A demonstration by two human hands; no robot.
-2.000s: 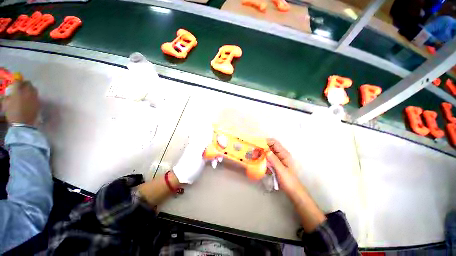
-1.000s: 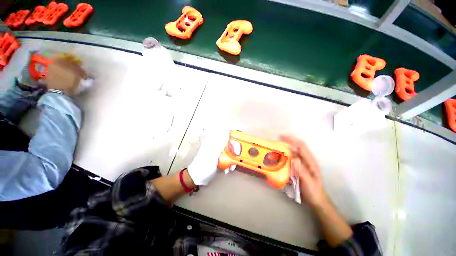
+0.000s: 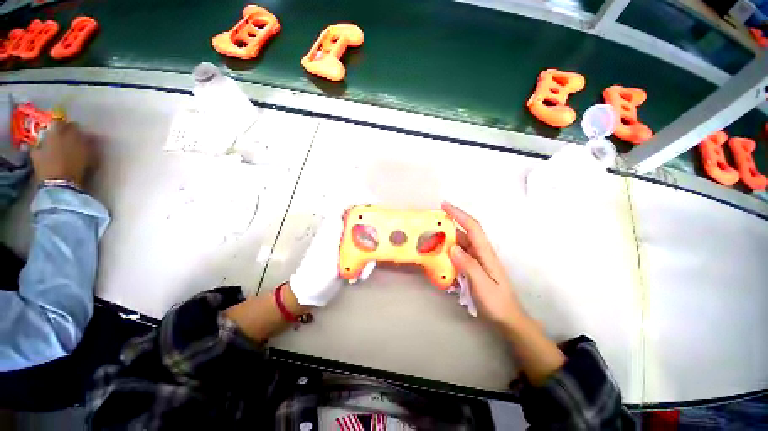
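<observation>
An orange controller grip shell (image 3: 398, 237) is held level above the bench, its broad face with three round openings towards me. My left hand (image 3: 320, 268), in a white glove above a red wrist band, grips its left end. My bare right hand (image 3: 486, 274) grips its right end, with the thumb on the near side. A crumpled white cloth (image 3: 465, 296) hangs below my right hand. The fingers of my left hand are mostly hidden behind the shell.
A whitish bottle with a clear round top (image 3: 573, 172) stands near the slanted metal post (image 3: 703, 126). Another whitish bottle (image 3: 215, 109) stands at the left. The green conveyor (image 3: 438, 71) carries orange shells. A neighbour's hand (image 3: 63, 156) holds an orange shell at far left.
The shell has turned from tilted to nearly level, with its face more towards me. Both hands still hold it. The neighbour's hand and shell have moved in the view.
</observation>
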